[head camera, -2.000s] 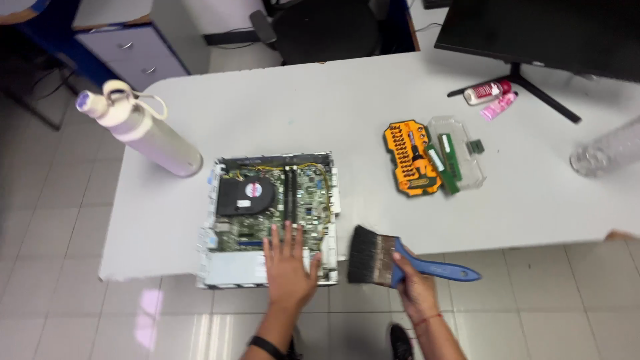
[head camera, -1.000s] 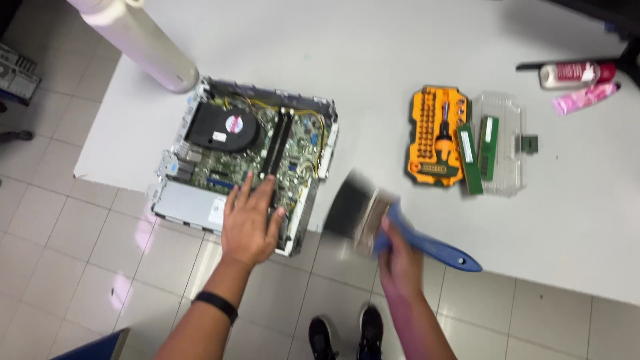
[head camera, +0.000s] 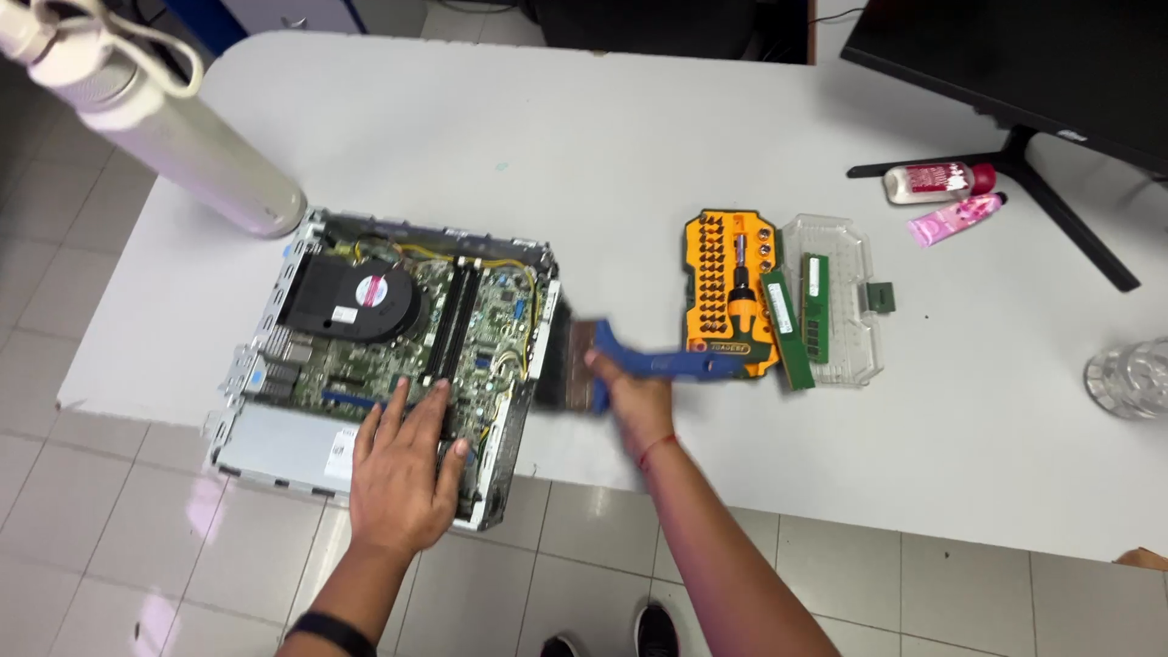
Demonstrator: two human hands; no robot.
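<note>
An opened desktop computer chassis (head camera: 287, 447) lies at the near left edge of the table, its motherboard, black blower fan (head camera: 351, 297) and memory slots (head camera: 453, 319) exposed. My left hand (head camera: 406, 470) rests flat with fingers spread over the lower part of the chassis, gripping nothing. In my right hand (head camera: 634, 401) is a wide paintbrush with a blue handle (head camera: 671, 363); its dark bristles (head camera: 550, 360) are against or just beside the right side wall of the chassis. The brush is slightly blurred. Two green memory modules (head camera: 787, 333) lie by the orange screwdriver bit set (head camera: 716, 274).
A white bottle (head camera: 192, 137) stands behind the chassis at left. The bit set's clear lid (head camera: 862, 338) lies right of the modules. Farther right are a monitor stand (head camera: 1017, 164), a small bottle (head camera: 931, 182), a pink tube (head camera: 958, 219) and a clear vessel (head camera: 1131, 379).
My right hand has brought the brush closer to the right side of the chassis, where a gap showed one second ago. My left hand stays on the chassis. The view has shifted.
</note>
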